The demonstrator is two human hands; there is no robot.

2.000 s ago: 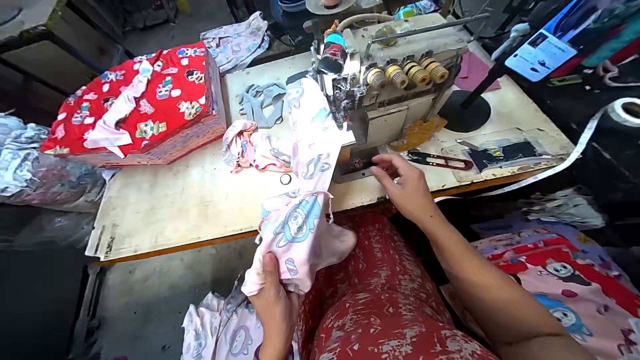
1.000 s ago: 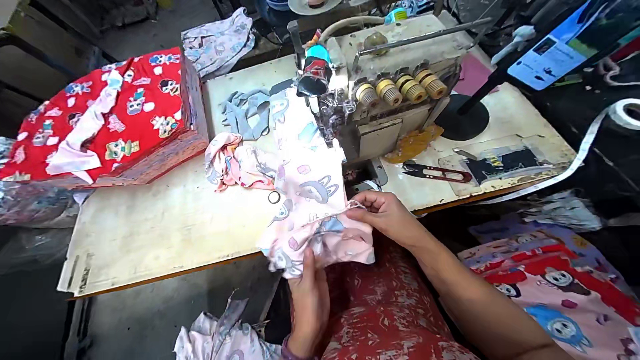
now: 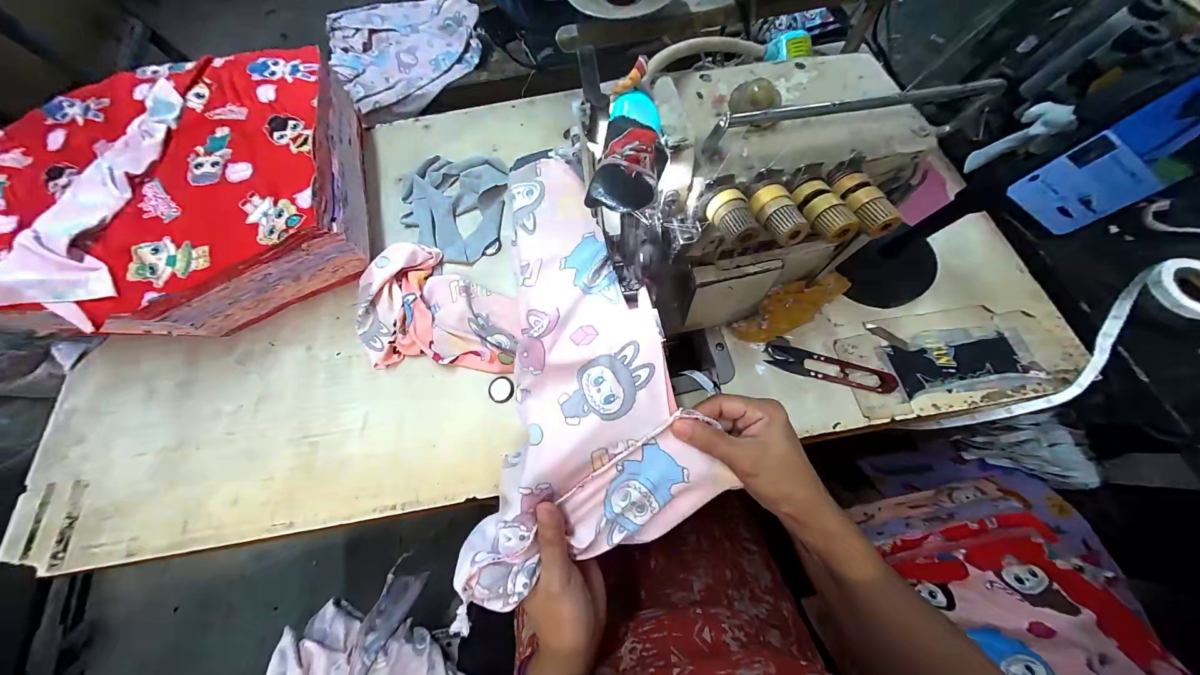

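Observation:
A pink printed fabric piece [image 3: 600,375] runs from beside the presser area of an overlock sewing machine [image 3: 750,187] down over the table's front edge. My left hand [image 3: 567,600] grips its lower part, thumb on top, near a seam. My right hand [image 3: 750,441] pinches the seam's other end between thumb and fingers, just in front of the machine. The seam lies stretched between both hands. Thread snips [image 3: 830,366] rest on the table to the right of the machine's front. The needle area is hidden behind the machine head and fabric.
Red printed fabric pieces [image 3: 225,187] are stacked at the left of the sewing table [image 3: 281,450]. Grey fabric [image 3: 459,206], a crumpled printed piece [image 3: 431,309] and a black ring [image 3: 502,389] lie left of the machine. More printed fabric [image 3: 1031,581] is at lower right, beneath white tape [image 3: 1106,347].
My right hand, empty near the machine two seconds ago, has taken hold of the pink fabric. The lower fabric, bunched a second ago, is now spread flatter between my hands.

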